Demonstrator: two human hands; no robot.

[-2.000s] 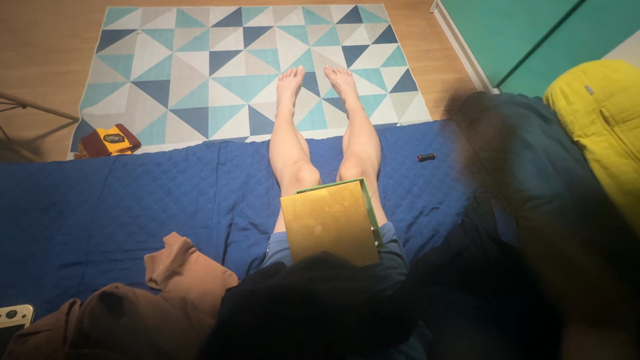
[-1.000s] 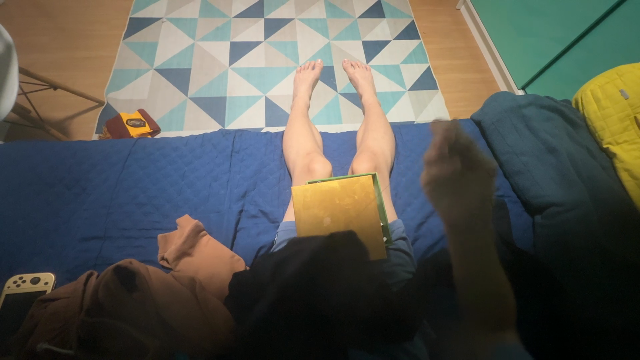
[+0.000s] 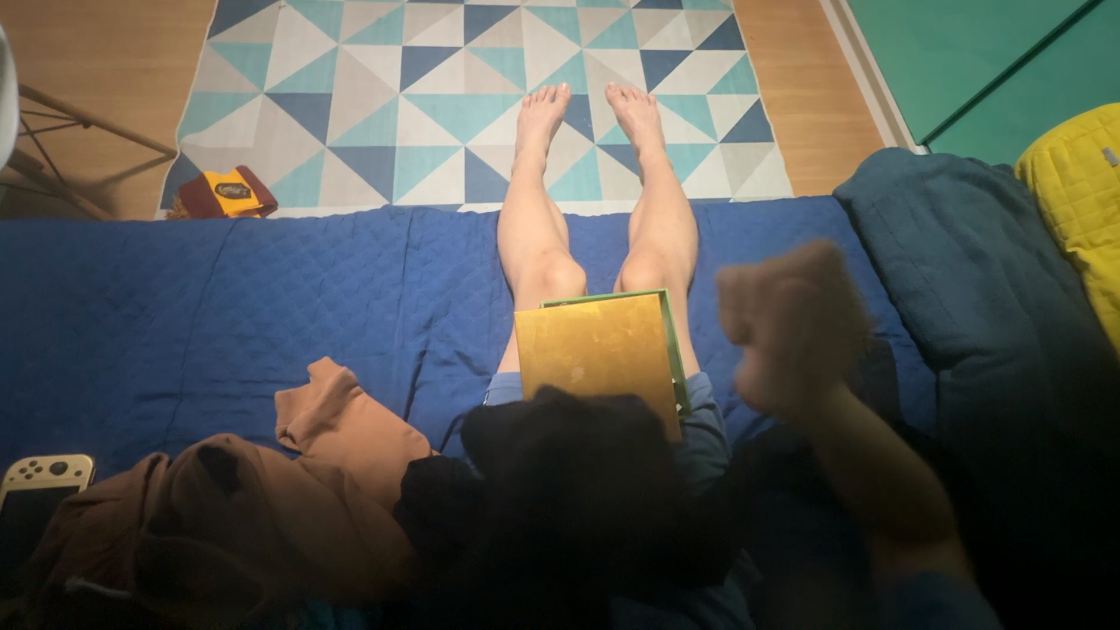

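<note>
My right hand (image 3: 792, 328) is raised at the right of the view, above the blue quilted cover; it is blurred, its fingers look curled, and whether it holds anything cannot be told. My left hand is not in view. Across my thighs lies a flat golden-yellow board or lid (image 3: 599, 350), on top of a green-edged box or book (image 3: 675, 354) that shows along the far and right sides. Dark fabric (image 3: 569, 472) hides its near edge. The raised hand does not touch the golden piece.
A blue quilted cover (image 3: 306, 289) lies under my legs. Left are a brown garment (image 3: 350, 420) and a handheld game console (image 3: 48, 481). Right are a dark blue-green cloth (image 3: 971, 254) and a yellow quilted item (image 3: 1081, 192). Beyond lie a patterned rug (image 3: 437, 105) and a maroon-and-yellow item (image 3: 232, 192).
A small dark object seen on the cover right of my legs two seconds ago no longer shows. My right hand, a dark blur at the right then, is now more plainly visible.
</note>
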